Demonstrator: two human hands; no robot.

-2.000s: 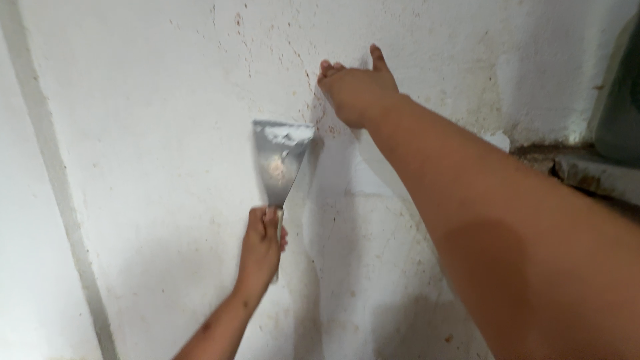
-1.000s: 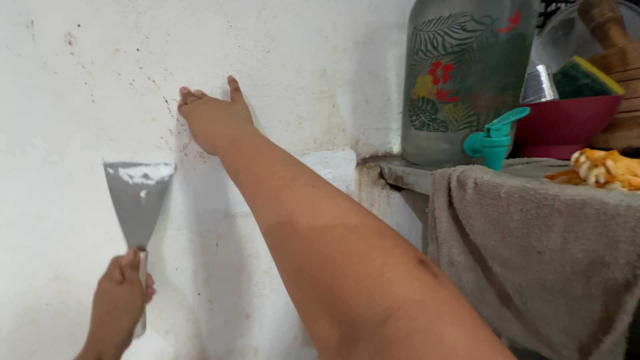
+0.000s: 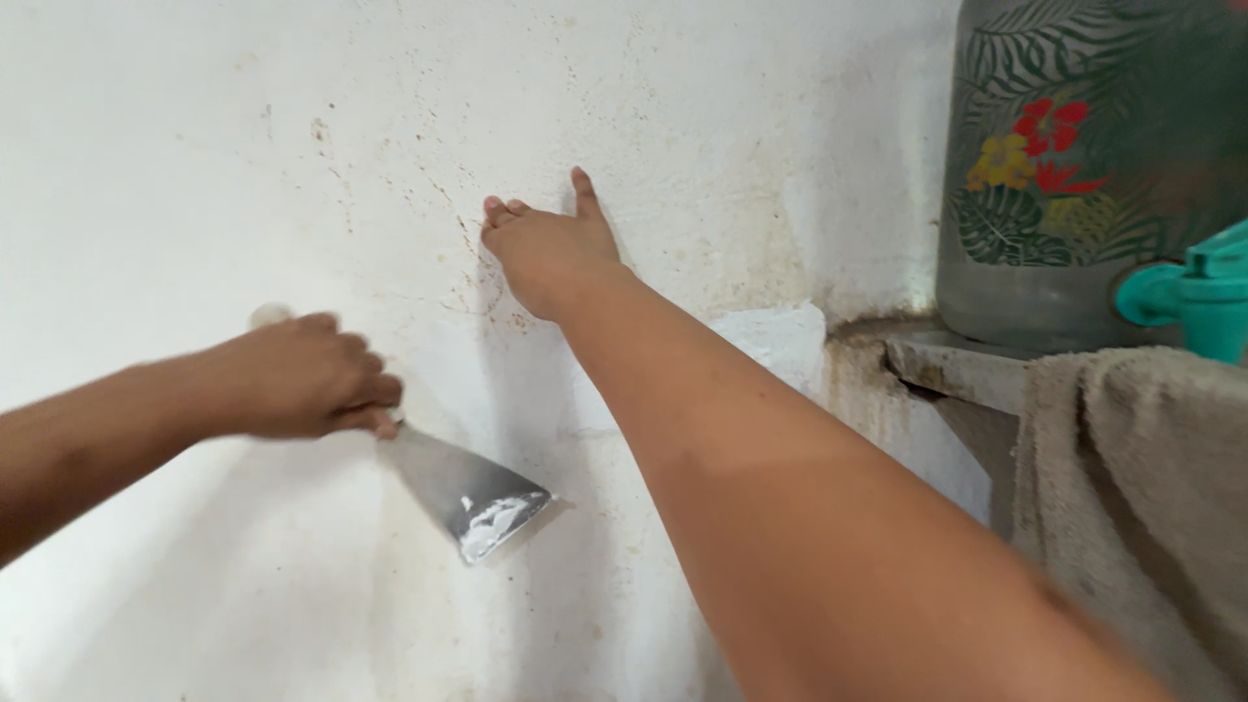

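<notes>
My left hand [image 3: 312, 380] is closed around the handle of a putty knife [image 3: 473, 492]. The metal blade slants down to the right, and white paste clings to its wide end, which is close to the white wall [image 3: 663, 117]. Up and to the right, my right hand [image 3: 556, 249] rests against the wall with its thumb raised and some fingers bent; it appears to hold nothing. Small reddish-brown specks mark the wall around its fingers. A whiter patch [image 3: 775, 336] of wall shows just beyond my right forearm.
At the right, a glass drink dispenser [image 3: 1033, 195] with a leaf and flower print and a turquoise tap [image 3: 1214, 292] stands on a worn ledge [image 3: 960, 370]. A grey-brown towel [image 3: 1121, 507] hangs over the ledge's front.
My left hand has turned the putty knife from blade up to blade pointing down and right. The right hand stays on the wall near the specks. The view has shifted.
</notes>
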